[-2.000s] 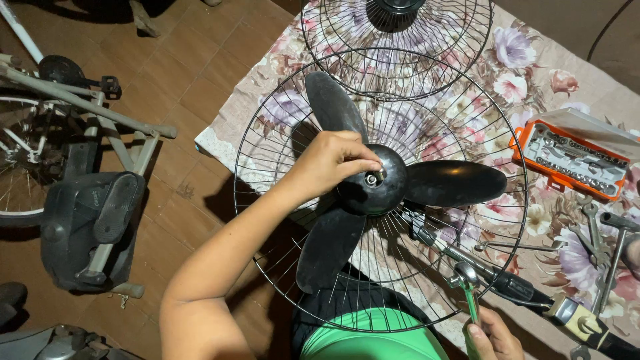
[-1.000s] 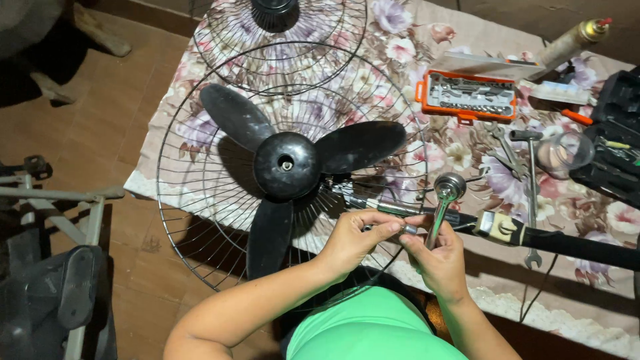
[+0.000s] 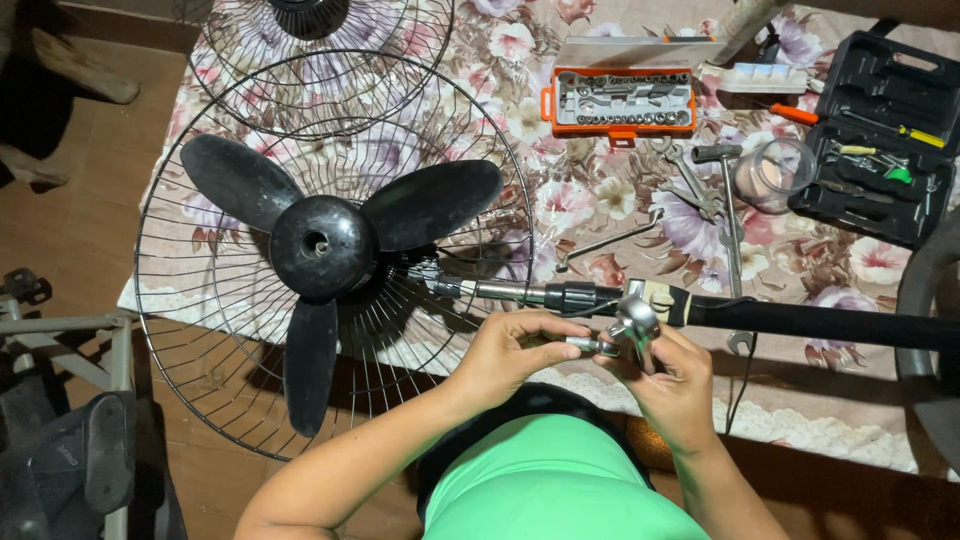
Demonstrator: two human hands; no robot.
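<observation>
My left hand pinches a small metal socket between thumb and fingertips, in line with another small metal piece at the fingers of my right hand. That right hand grips a ratchet wrench, its round head up and its handle partly hidden by the fingers. To the left lies a fan with a three-bladed black propeller on a round wire guard. A metal shaft end shows in the hub's opening. The fan's black pole runs right, just beyond my hands.
On the flowered tablecloth are an orange socket set case, wrenches, a clear cup, an orange-handled screwdriver and a black tool case. A second wire guard lies beyond the fan. A metal frame stands at left.
My left hand has left the propeller's hub and come beside my right hand, holding the socket. The ratchet has stayed in my right hand. The view has shifted right.
</observation>
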